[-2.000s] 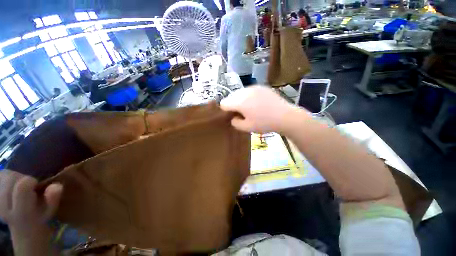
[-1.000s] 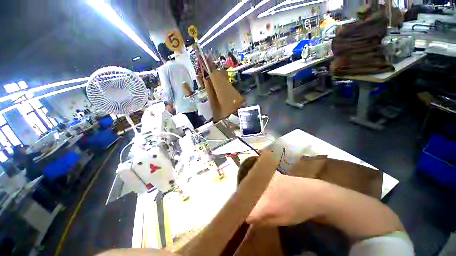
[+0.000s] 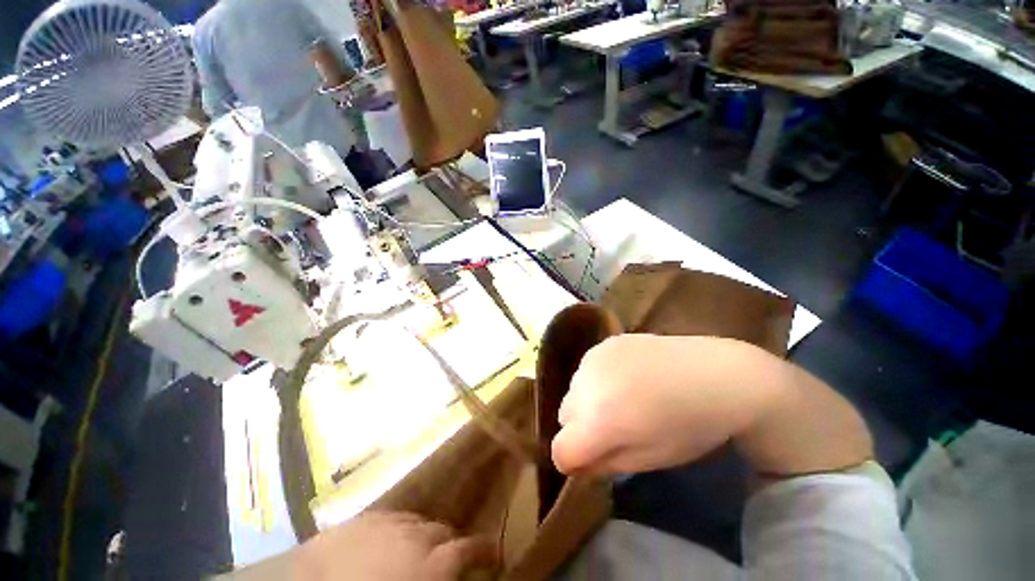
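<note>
A brown bag body (image 3: 454, 482) lies at the front edge of the machine table, partly over my lap. A long narrow strap (image 3: 293, 437) loops from it across the pale template plate (image 3: 397, 392). My right hand (image 3: 624, 414) is closed on the bag's upper edge, beside a dark opening. My left hand (image 3: 397, 550) lies on the bag at the bottom edge of the view, its fingers partly cut off; whether it grips is not clear. The white sewing machine head (image 3: 233, 301) with a red three-diamond logo stands behind the plate.
A second brown piece (image 3: 709, 306) lies on the white table at right. A tablet-like screen (image 3: 519, 173) stands behind. A red-handled tool (image 3: 477, 264) lies beyond the plate. Brown bags (image 3: 431, 91) hang near a person (image 3: 267, 74). A fan (image 3: 102, 70) is at upper left, a blue bin (image 3: 936, 297) at right.
The bag has come down from in front of my face to the table edge. The view has tilted down towards the machine. The strap now loops over the plate, and my left hand shows on the bag.
</note>
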